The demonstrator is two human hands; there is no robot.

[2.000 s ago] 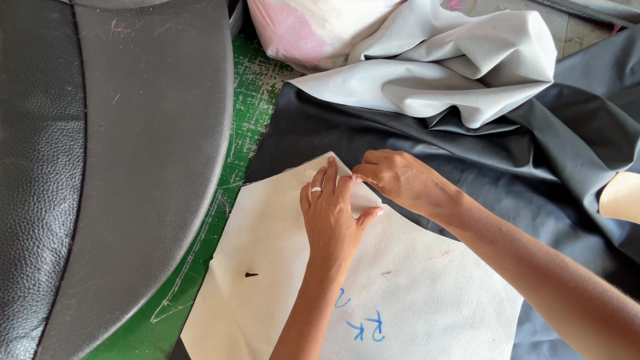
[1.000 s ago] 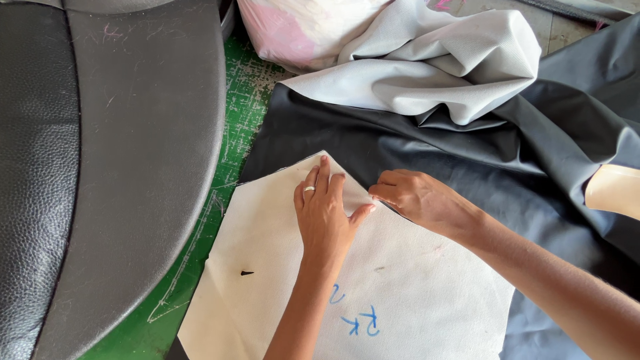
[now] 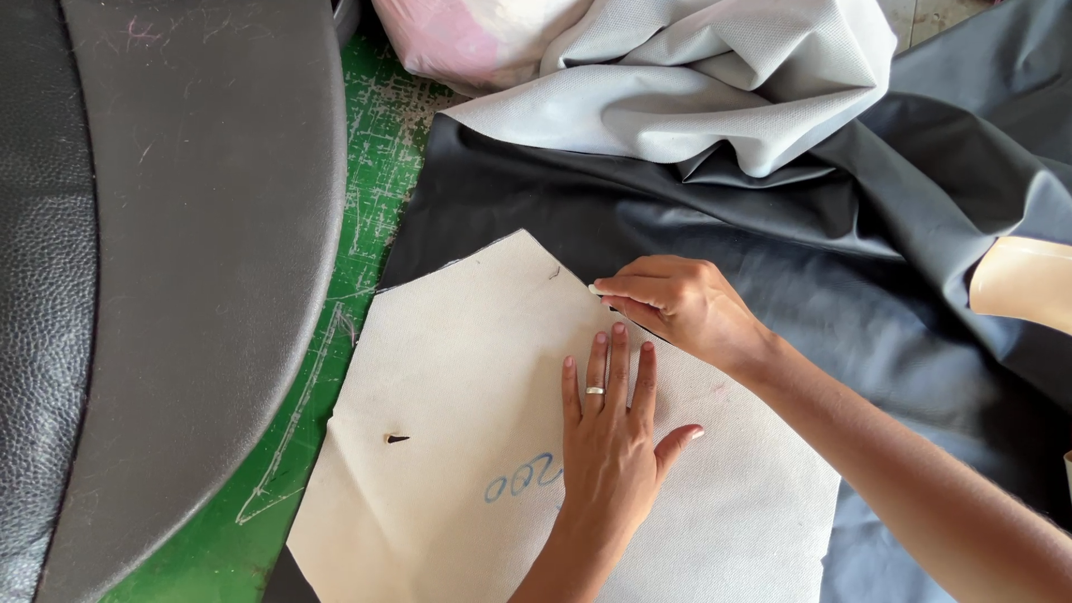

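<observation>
A cream fabric-textured pattern piece (image 3: 469, 352) with blue handwriting and a small slit lies on dark synthetic leather (image 3: 754, 251). Flat on the piece, below its upper right edge, rests my left hand (image 3: 611, 427), fingers spread and a ring on one of them. My right hand (image 3: 678, 306) is at that upper right edge and pinches a small whitish thing, perhaps chalk, between thumb and fingers; most of it is hidden by the fingers.
A large black padded leather panel (image 3: 209, 209) covers the left side over a scratched green surface (image 3: 377, 142). At the top sit a pink and white plastic bag (image 3: 477, 42) and the folded-over grey backing (image 3: 670, 100) of the leather. A beige piece (image 3: 1026, 280) lies at the right.
My left hand has moved down from near the piece's top corner and now lies flatter. The right hand stays near the upper right edge.
</observation>
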